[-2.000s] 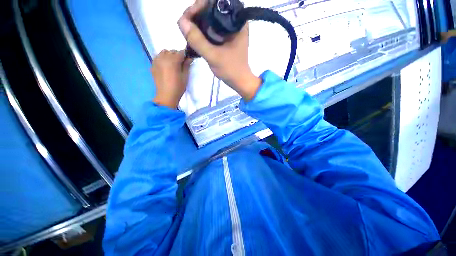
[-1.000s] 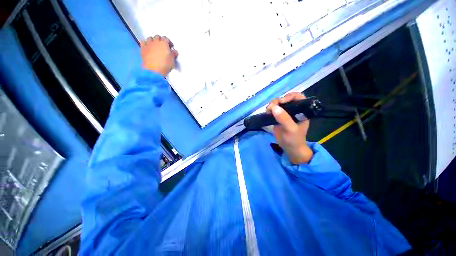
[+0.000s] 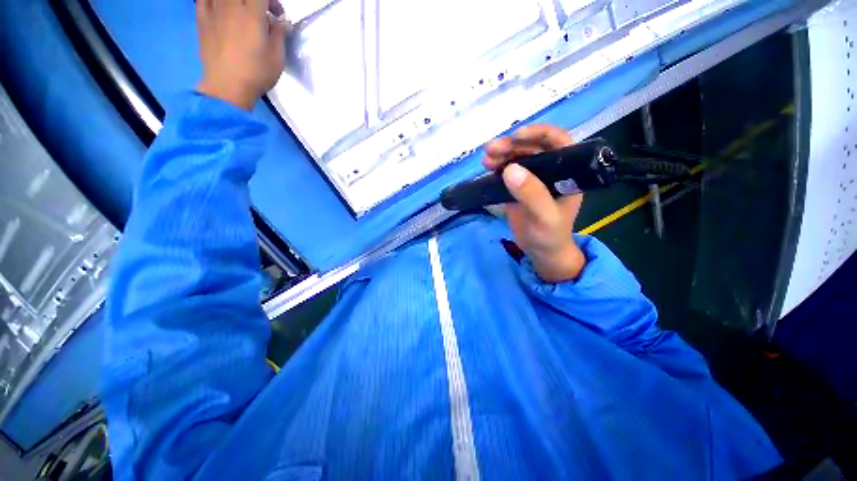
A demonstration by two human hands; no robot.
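The silvery-white display back panel (image 3: pixel 413 99) lies on a blue pallet (image 3: pixel 324 211) at the top of the view, parts of it glaring white. My left hand (image 3: pixel 240 47) is at the panel's left edge, its fingers cut off by the top of the picture; whether it holds anything cannot be told. My right hand (image 3: pixel 545 202) is shut around the black electric screwdriver (image 3: pixel 531 178), held nearly level over the conveyor side rail near my body, off the panel. Its cord runs right and is blurred.
A shiny conveyor roller (image 3: pixel 127 89) is at the upper left. Another metal panel (image 3: pixel 47 225) on blue lies at the far left. A white perforated sheet (image 3: pixel 832 160) stands at the right above the dark green floor (image 3: pixel 714 225) with a yellow line.
The right hand has brought the screwdriver down from the panel to near my body. The left hand has moved up and left along the panel edge. Another panel has come into view at left.
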